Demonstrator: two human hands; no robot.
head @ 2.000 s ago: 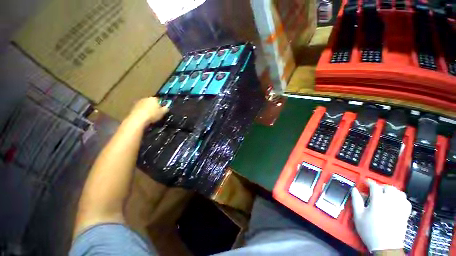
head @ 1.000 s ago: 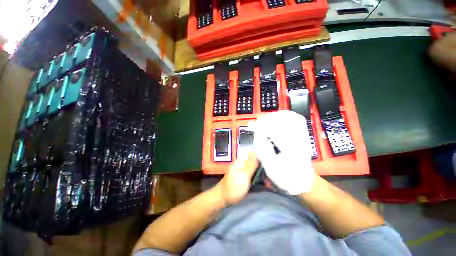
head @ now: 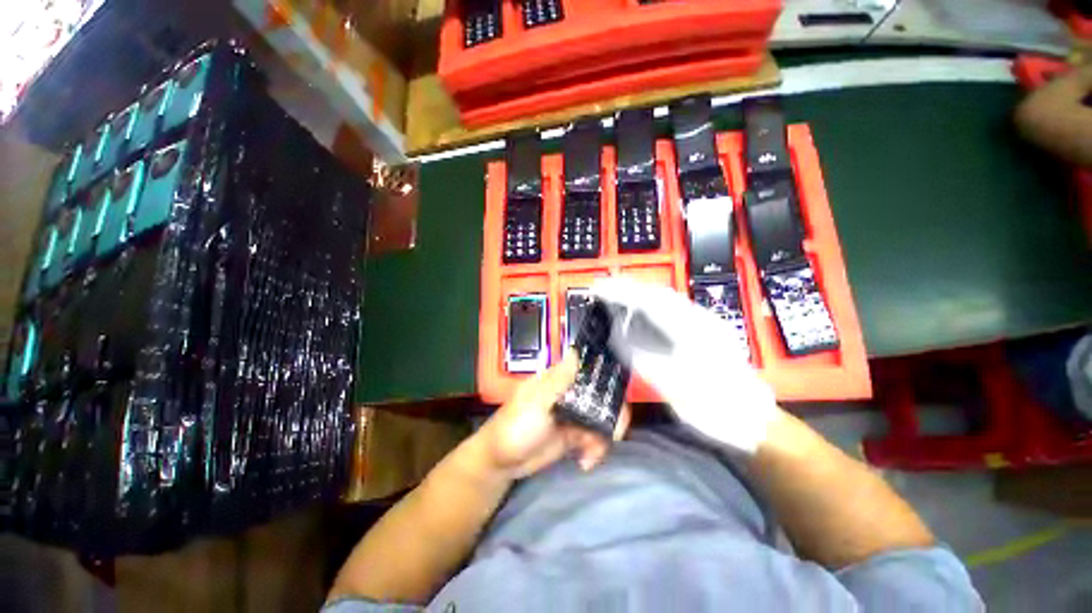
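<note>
A black flip phone (head: pixel 594 381) is held open in front of my body, its light keys facing up. My bare left hand (head: pixel 539 425) grips its lower end. My right hand (head: pixel 685 353), in a white glove, is at its upper end, blurred, with fingers on the phone. The red phone tray (head: pixel 853 323) lies just beyond my hands. Its back row holds open black phones. Its front row holds closed phones at the left and open ones at the right; my glove partly hides the middle pockets.
Black blister trays (head: pixel 264 299) with teal-faced parts (head: pixel 158 188) stand wrapped at the left. Stacked red trays (head: pixel 623 60) hold open phones at the back. The dark green bench (head: pixel 958 228) runs right. Another person's arm (head: pixel 1060 116) is at the right edge, near a red stool (head: pixel 946 413).
My left hand has come from the black stack to the front of the tray. The phone between my hands now shows open with its keys visible. The view has swung right.
</note>
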